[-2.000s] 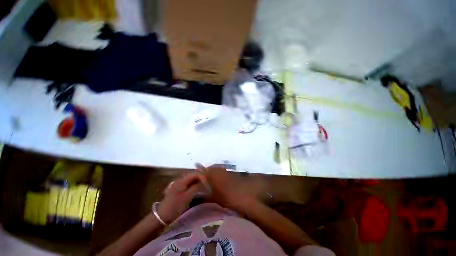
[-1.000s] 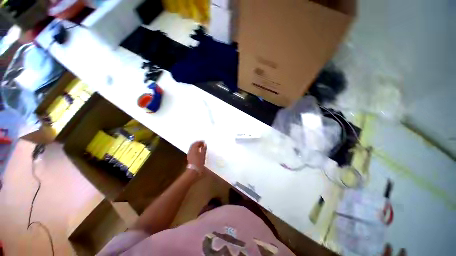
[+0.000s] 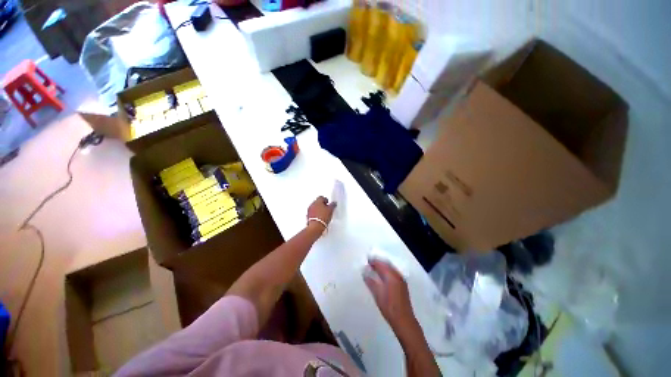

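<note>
My left hand (image 3: pixel 321 212), with a pale band at the wrist, is at the middle of the white bench. Its fingers pinch the near end of a thin, pale, see-through strip like a clear bag (image 3: pixel 338 193). My right hand (image 3: pixel 390 291) is nearer me and to the right, low over the bench. Its fingers are curled around a small white item (image 3: pixel 378 263), seemingly a white box; it is blurred against the white bench and mostly hidden by the fingers.
An orange and blue tape roll (image 3: pixel 278 156) and dark navy cloth (image 3: pixel 371 140) lie farther along the bench. A tall brown carton (image 3: pixel 478 173) and crumpled clear plastic (image 3: pixel 478 294) are at right. Floor cartons with yellow boxes (image 3: pixel 206 210) stand left. A red stool (image 3: pixel 33 92) is far left.
The view has swung left along the bench. My left hand has reached the clear strip. My right hand, barely in frame before, has come to where the small white box lay.
</note>
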